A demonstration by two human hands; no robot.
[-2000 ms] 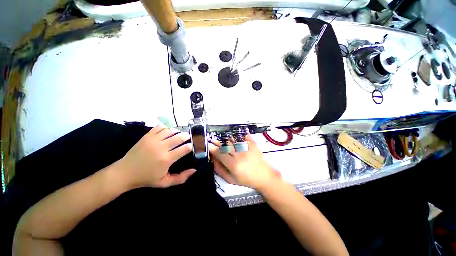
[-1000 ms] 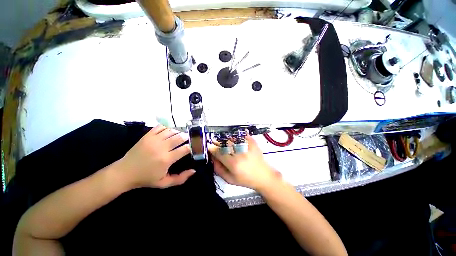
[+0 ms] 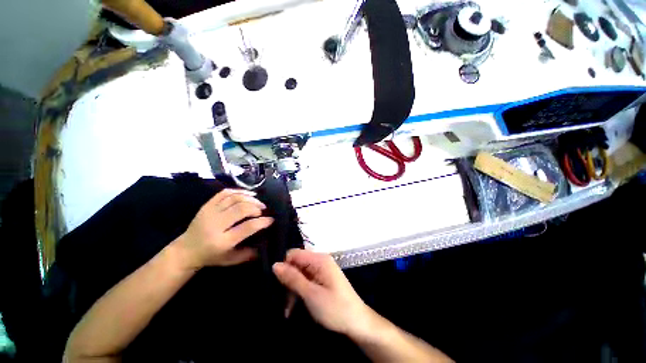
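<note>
A black garment piece (image 3: 142, 220) covers the left of the table and drapes over the front edge. A narrow black edge strip (image 3: 282, 220) runs from the needle area (image 3: 258, 172) toward me. My left hand (image 3: 225, 227) lies flat on the cloth just in front of the needle area, fingers spread a little. My right hand (image 3: 315, 283) pinches the strip's right edge between thumb and fingers, near the table's front edge. The white machine head (image 3: 319, 99) stands behind. The exact needle point is too small to tell.
Red-handled scissors (image 3: 382, 164) lie on the machine bed (image 3: 382, 213). A wooden strip (image 3: 516, 176) rests on a clear plastic bag (image 3: 496, 202) at the right, beside spare scissors (image 3: 586, 166). A wooden-handled rod (image 3: 138, 14) stands above the head's left end. A black strap (image 3: 391, 71) crosses the head.
My right hand has moved from beside the needle area down toward the front edge, onto the strip. My left hand stays on the cloth. The view has shifted, showing more scissors and the display panel.
</note>
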